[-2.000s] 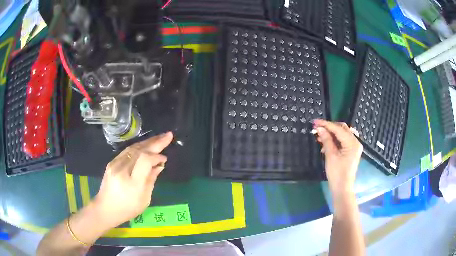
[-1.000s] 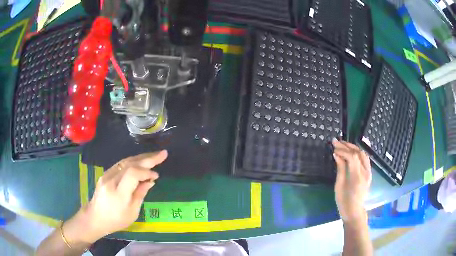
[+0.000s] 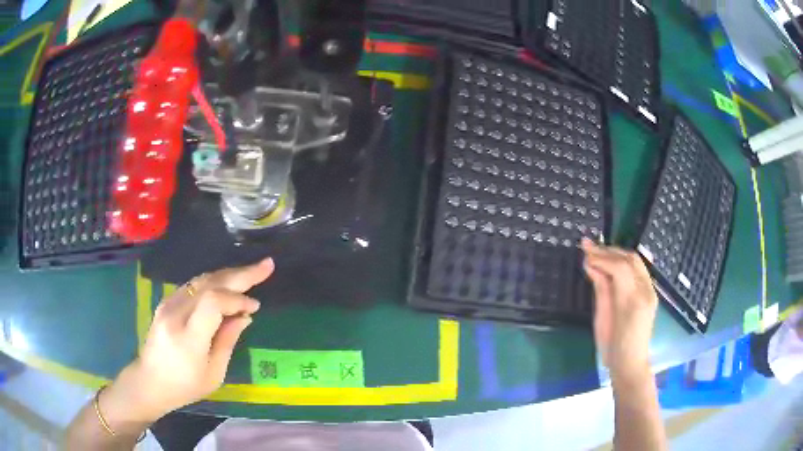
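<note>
The black component tray (image 3: pixel 519 286) lies right of the fixture. Rows of small shiny parts fill its upper pockets and the lower rows look empty. My right hand (image 3: pixel 623 286) has its fingertips at the tray's right edge, by the lowest filled row; whether a part is between them cannot be told. My left hand (image 3: pixel 204 326) hovers over the front of the black base (image 3: pixel 326 264), fingers apart, nothing seen in it. The clear pressure head (image 3: pixel 242 170) sits over the round socket (image 3: pixel 260 211). The red ribbed lever (image 3: pixel 154 141) hangs to its left.
Another filled tray (image 3: pixel 66 158) lies at the left, partly behind the lever. Further trays stand at the right (image 3: pixel 691 220) and back right (image 3: pixel 607 53). Tiny silvery bits (image 3: pixel 357 240) lie on the base. A green label (image 3: pixel 306 368) is at the front. A person's sleeve (image 3: pixel 788 352) shows far right.
Since two seconds ago the view has shifted. My left hand has moved away from the socket, toward the front left. My right hand stays by the tray's right edge; the white piece at its fingertips no longer shows.
</note>
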